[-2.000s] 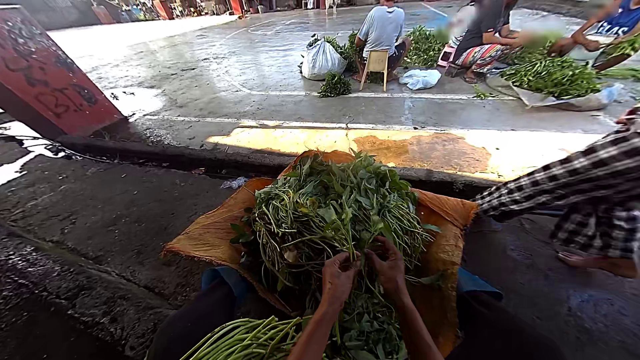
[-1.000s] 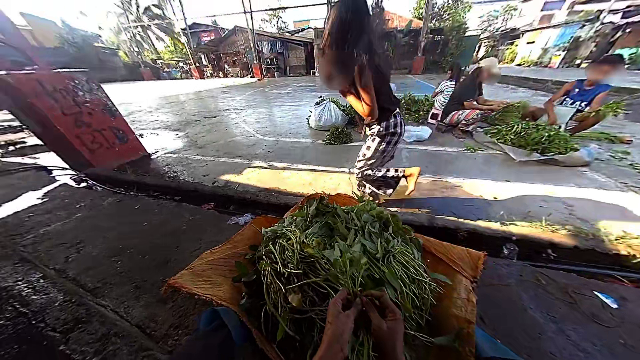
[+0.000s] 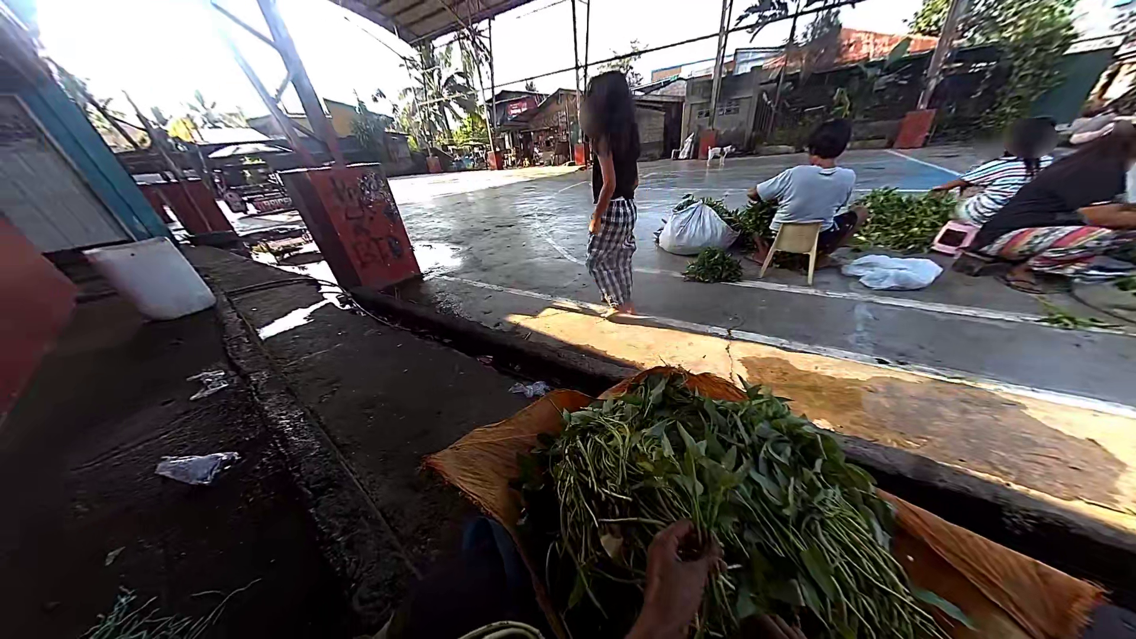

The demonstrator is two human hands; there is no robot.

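A large heap of leafy green stalks (image 3: 781, 479) lies on an orange-brown woven sack (image 3: 497, 453) in front of me. My left hand (image 3: 679, 568) is over the near part of the heap, its fingers closed around the stems of a small bunch of greens (image 3: 706, 493) whose leaves point away from me. Low at the bottom edge, my right hand (image 3: 770, 627) shows only in part beside the heap; its fingers are mostly cut off by the frame.
Beyond a dark gutter, a person in checked trousers (image 3: 614, 204) stands on the wet court. Farther right, people sit among greens near a white sack (image 3: 698, 229) and a plastic chair (image 3: 794, 248). A red concrete post base (image 3: 353, 229) and a white container (image 3: 153, 277) stand left.
My hands were together at the bunch; now the right is lower, near the frame's bottom edge. The person in checked trousers has moved left across the court. The view has swung up and left.
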